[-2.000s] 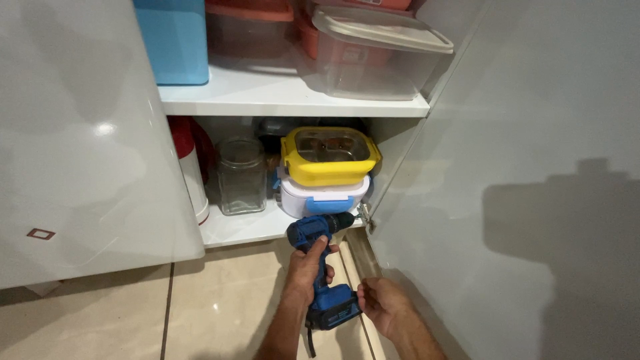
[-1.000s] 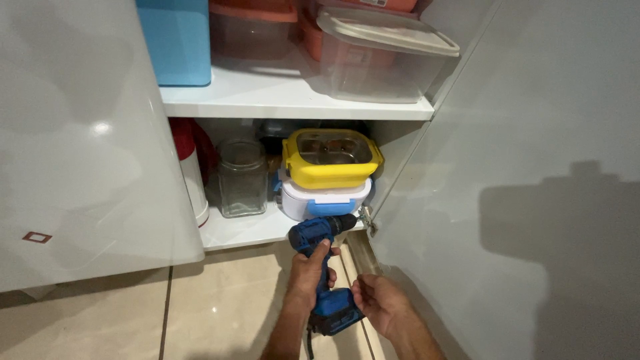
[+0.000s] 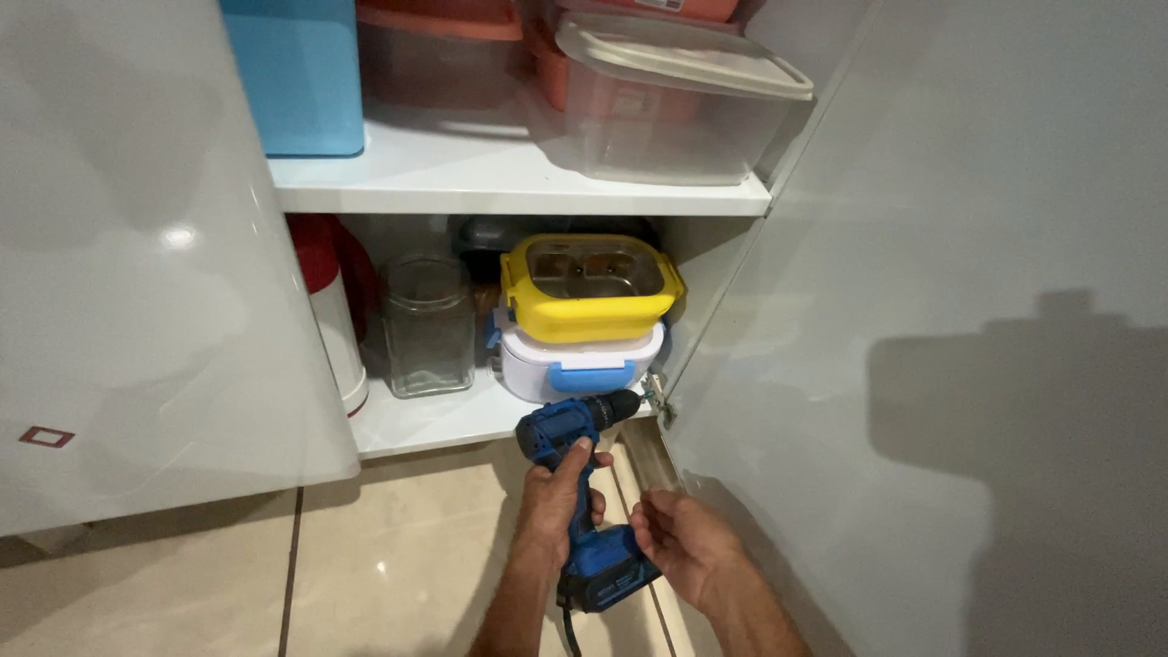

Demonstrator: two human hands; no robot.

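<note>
My left hand (image 3: 552, 511) is wrapped around the handle of a blue cordless drill (image 3: 561, 429). The drill's black chuck points right, and its bit reaches the metal cabinet hinge (image 3: 659, 400) at the lower right corner of the cabinet. Beside the drill's battery is my right hand (image 3: 689, 547), its fingers curled and close together; whether it holds something small or touches the battery, I cannot tell. Just behind the chuck stands a white lunch box with a blue latch (image 3: 584, 374), and a yellow lunch box (image 3: 589, 315) rests on top of it.
The open cabinet door (image 3: 912, 365) spans the right side, another glossy door (image 3: 155, 274) the left. A glass jar (image 3: 429, 328) and a red and white flask (image 3: 338, 319) stand on the lower shelf. The upper shelf (image 3: 511, 199) holds a clear plastic container (image 3: 675, 128) and a blue one (image 3: 301, 82).
</note>
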